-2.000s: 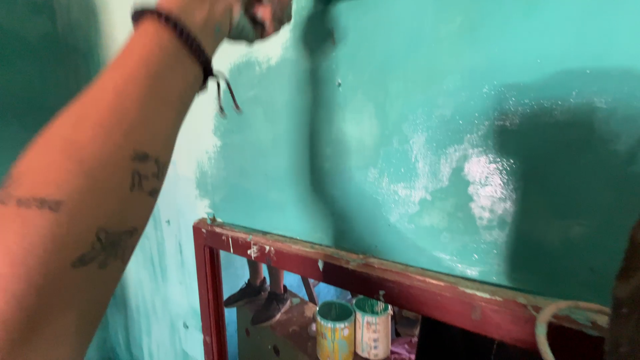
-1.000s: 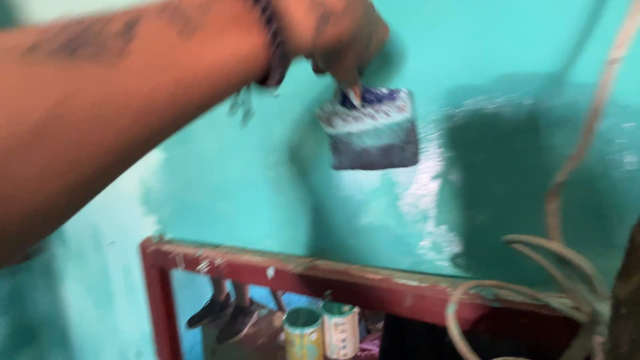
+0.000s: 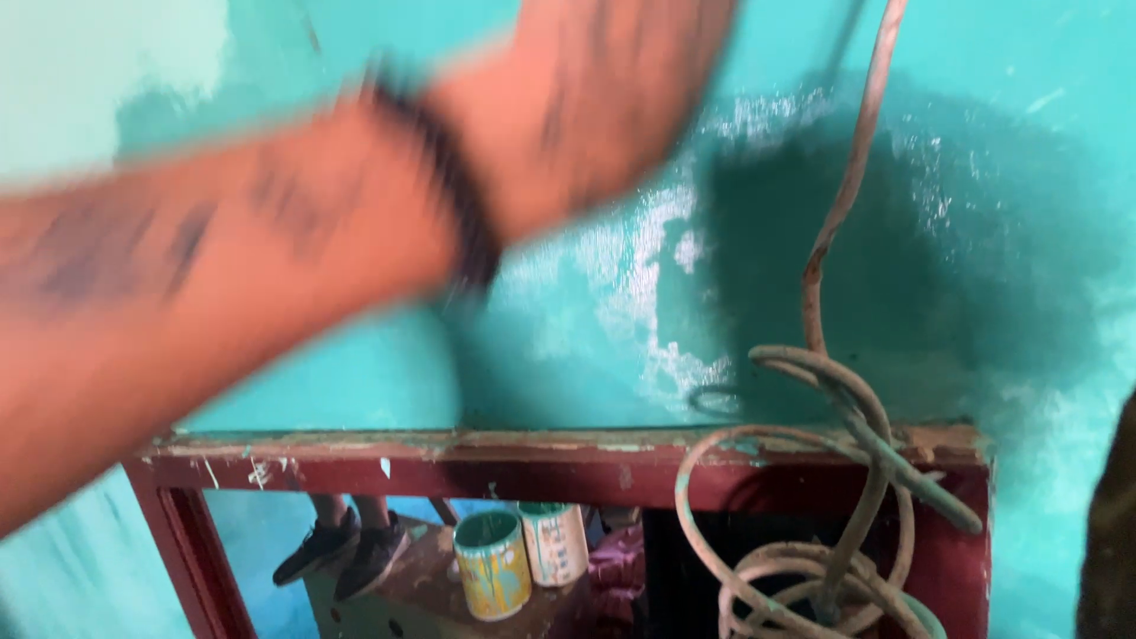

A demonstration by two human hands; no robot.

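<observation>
From the left edge, my tattooed left forearm with a dark braided bracelet reaches across the view. My left hand (image 3: 612, 98) is blurred, in front of the turquoise painted wall (image 3: 568, 355). Its fingers lie beyond the top edge, so what it holds is hidden; no paintbrush shows now. Wet-looking, shiny paint glints on the wall to the right of the hand, beside a dark shadow. My right hand is not in view.
Below runs a dark red wooden frame (image 3: 426, 477) with paint spots. A looped cable (image 3: 856, 169) hangs over its right part. Within the frame show two paint cans (image 3: 493, 568) (image 3: 557, 546) and a person's legs in dark shoes (image 3: 373, 555). Something dark stands at the right edge (image 3: 1109, 532).
One second ago my left hand held a wide paintbrush near the wall; hand and brush have since moved up, and the brush is out of sight. The view has shifted right, showing more cable.
</observation>
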